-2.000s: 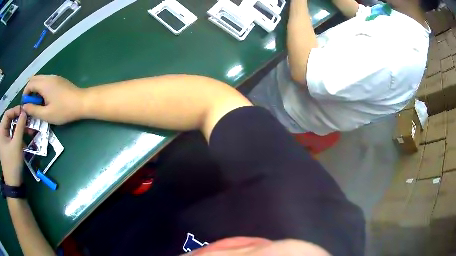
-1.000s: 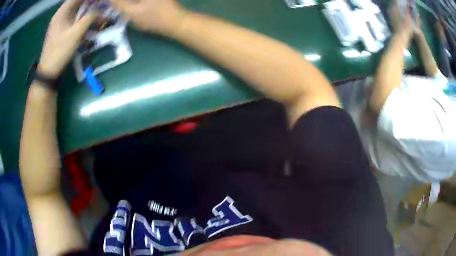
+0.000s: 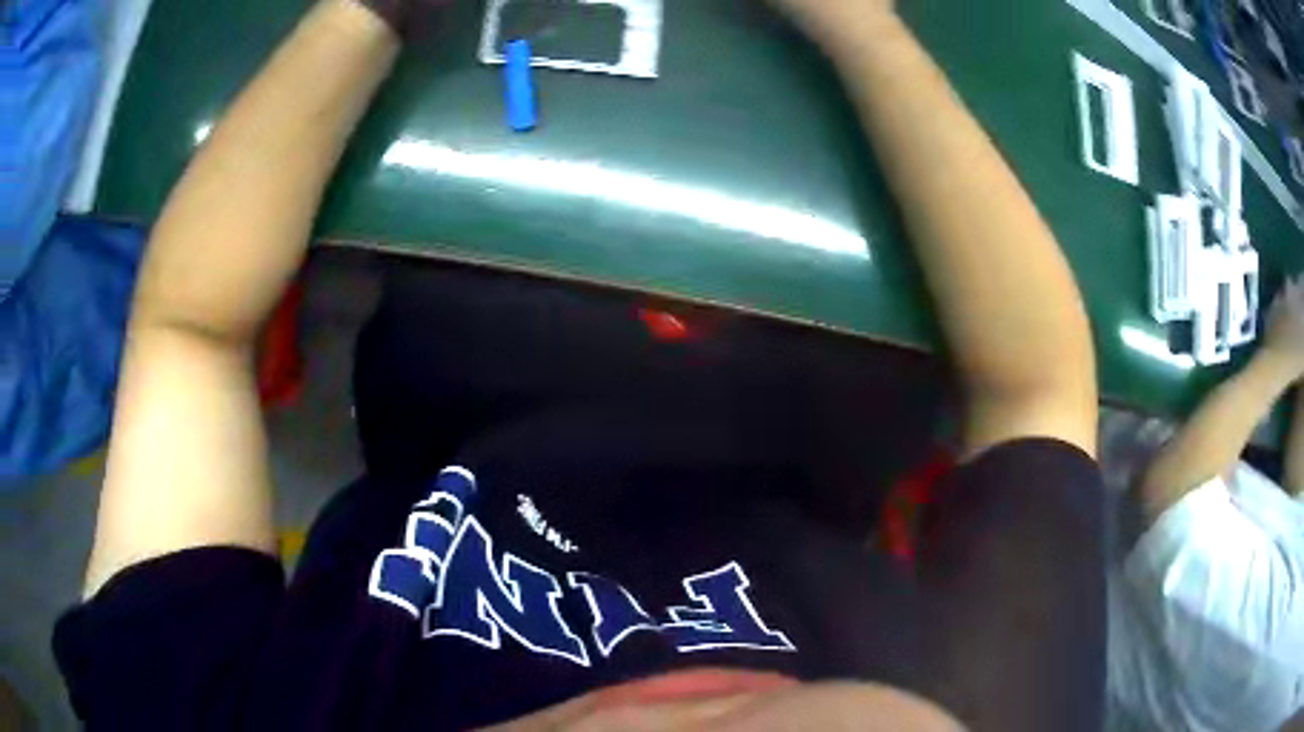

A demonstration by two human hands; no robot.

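Note:
A white rectangular housing (image 3: 641, 40) lies on the glossy dark-green worktop (image 3: 687, 129) at the top edge of the picture, partly cut off. A blue cylinder (image 3: 521, 89) lies at its lower left edge, pointing towards me. My left forearm reaches up to the left of the housing; my left hand is cut off by the top edge, with only the dark wristband area showing. My right arm reaches up on the right; only the back part of my right hand (image 3: 841, 12) shows at the top edge, its fingers out of the picture.
Several white housings (image 3: 1176, 258) lie at the right of the worktop, with one separate housing (image 3: 1105, 117) nearer. A pale curved strip and more units are beyond. A person in white (image 3: 1216, 586) sits at the right. Blue sheeting (image 3: 72, 329) hangs at the left.
The view has swung left, so the housing and blue cylinder now appear further right. My hands, earlier together at the part-assembled unit, are now apart and mostly beyond the top edge.

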